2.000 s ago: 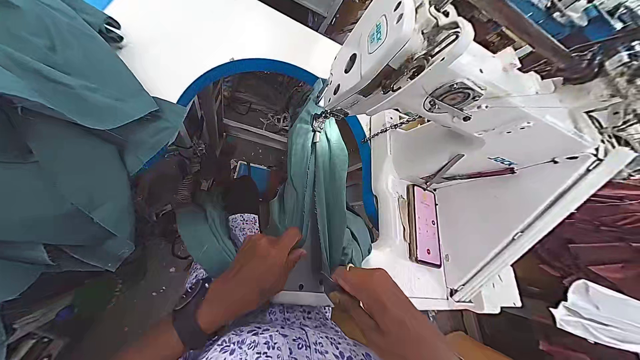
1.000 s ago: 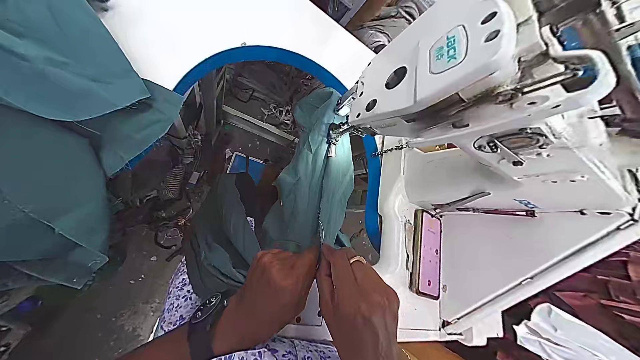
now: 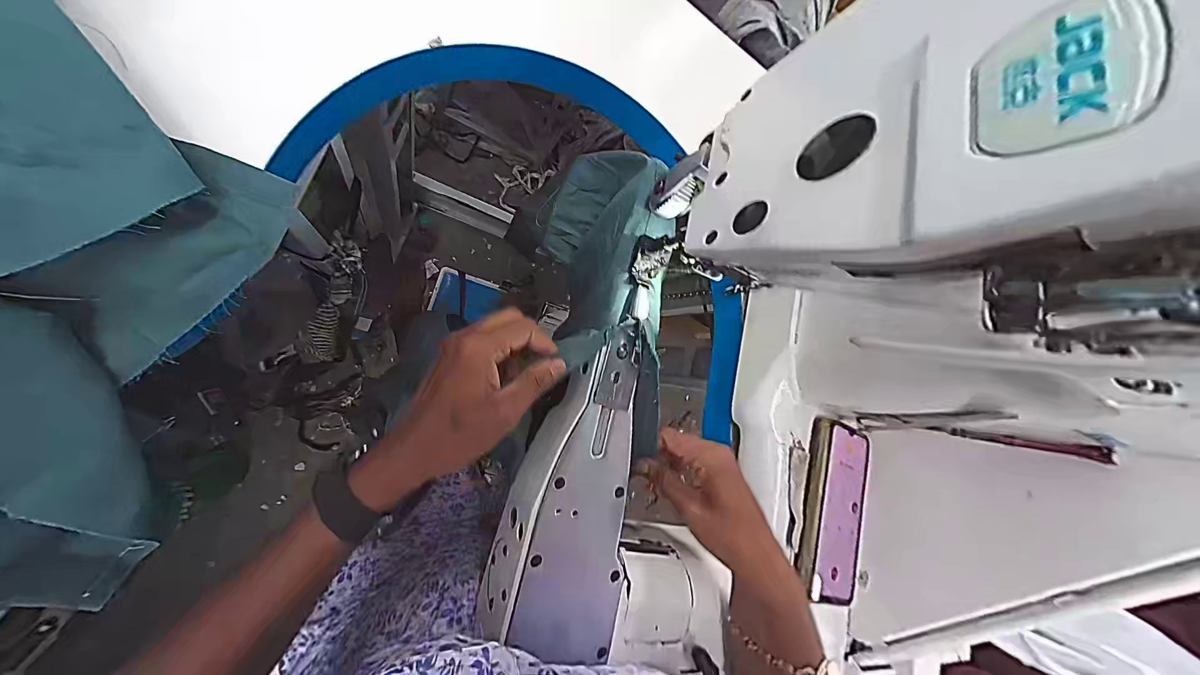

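A teal fabric piece [image 3: 605, 244] passes under the presser foot of a Jack feed-off-the-arm sewing machine [image 3: 900, 122], lit by its lamp. My left hand [image 3: 487, 384] pinches the fabric's edge between thumb and fingers, left of the machine's narrow metal arm [image 3: 577, 525]. On the arm's other side, my right hand [image 3: 698, 487] has its fingers at the hanging part of the same fabric; whether they grip it is hard to tell. The metal arm lies bare between my hands, below the needle area.
More teal fabric [image 3: 75, 375] drapes over the left side of the white table [image 3: 281, 37], whose round cutout has a blue edge [image 3: 497, 61]. A phone [image 3: 839, 511] and tweezers [image 3: 1012, 436] lie on the machine's white base at the right. Cluttered floor shows through the cutout.
My hands were close together on the fabric over the arm a second ago; now they are apart, one on each side. The fabric has moved off the arm's near part. The view has moved closer to the machine.
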